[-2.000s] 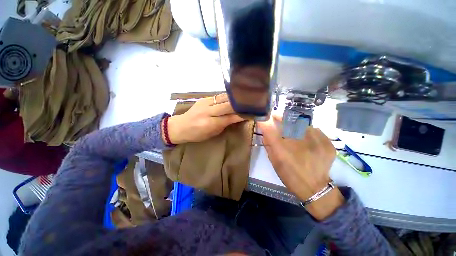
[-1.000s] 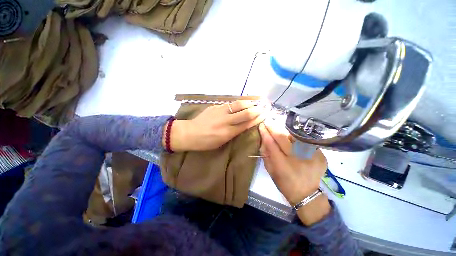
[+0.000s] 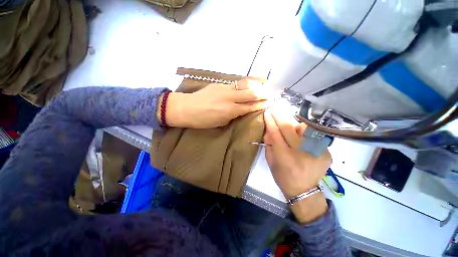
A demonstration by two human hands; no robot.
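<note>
A brown cloth piece [image 3: 201,155] lies on the white table and hangs over its front edge. A brown zip [image 3: 208,79] with a pale toothed line runs along its far edge. My left hand [image 3: 216,104] lies flat on the cloth, fingertips at the zip near the needle. My right hand [image 3: 296,160] is at the cloth's right edge, its fingertips pressing there below the presser foot [image 3: 291,96]. Bright lamp glow hides the stitching spot and the fingertips. A thin pale pointed thing [image 3: 258,143] shows beside my right fingers; I cannot tell what it is.
The white machine head [image 3: 346,55] with a blue stripe fills the upper right. A grey guard [image 3: 316,141] is beside the needle. Green and blue snips [image 3: 333,183] and a dark phone [image 3: 389,169] lie at the right. Brown pieces [image 3: 42,47] are piled at left; a blue crate [image 3: 138,185] is below.
The head view has shifted, bringing the machine head closer and uncovering the needle area. Both hands stay on the cloth beside the needle.
</note>
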